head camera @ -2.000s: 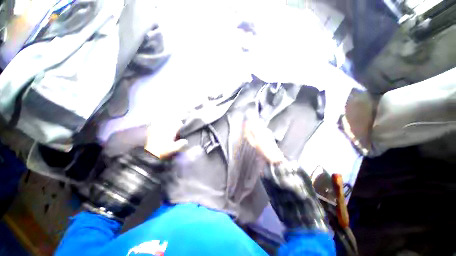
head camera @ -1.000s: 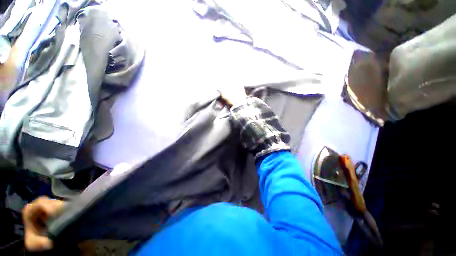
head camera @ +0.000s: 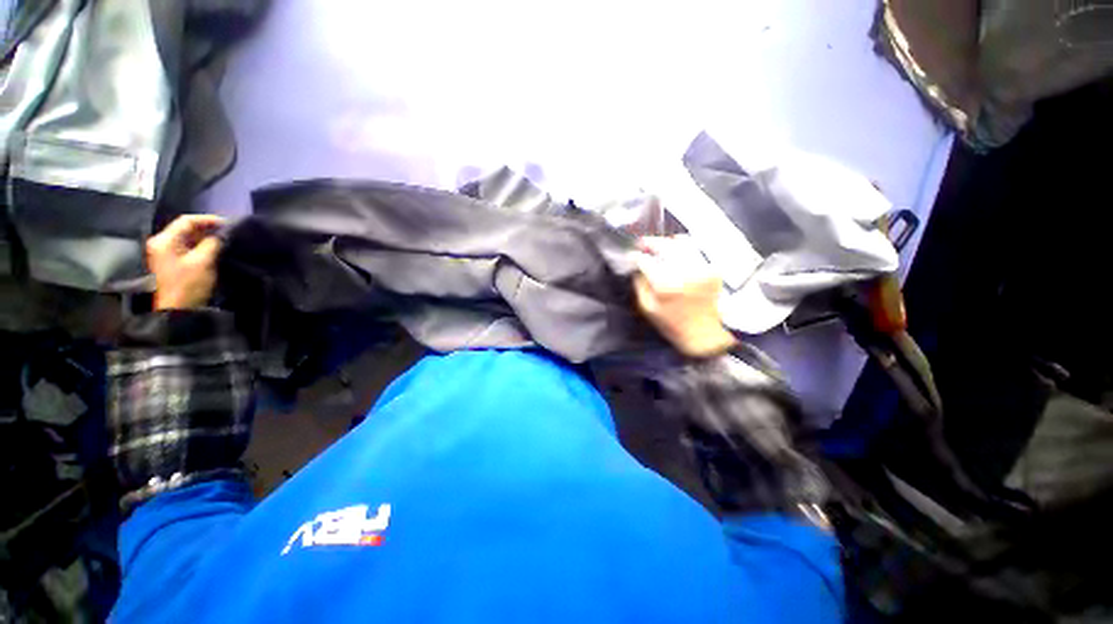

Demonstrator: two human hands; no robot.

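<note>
The grey garment (head camera: 452,258) is stretched sideways between my hands over the near edge of the table. My left hand (head camera: 187,260) is closed on its left end. My right hand (head camera: 684,295) holds its right end, with the sleeve and wrist blurred. A lighter grey part of cloth (head camera: 806,232) spreads right of my right hand onto the table. It covers most of the iron; its orange-brown handle (head camera: 889,302) shows at the cloth's right edge. The iron's metal plate is hidden.
The pale lavender ironing table (head camera: 488,85) is strongly lit. A pile of light and dark grey garments (head camera: 86,159) lies at the left. A brown-grey padded form (head camera: 952,55) stands at the upper right. A dark cord (head camera: 934,390) trails off the right edge.
My left hand has moved up from the lower left, and my right hand has moved right and down. The garment is now stretched between them, and its light part has come over the iron.
</note>
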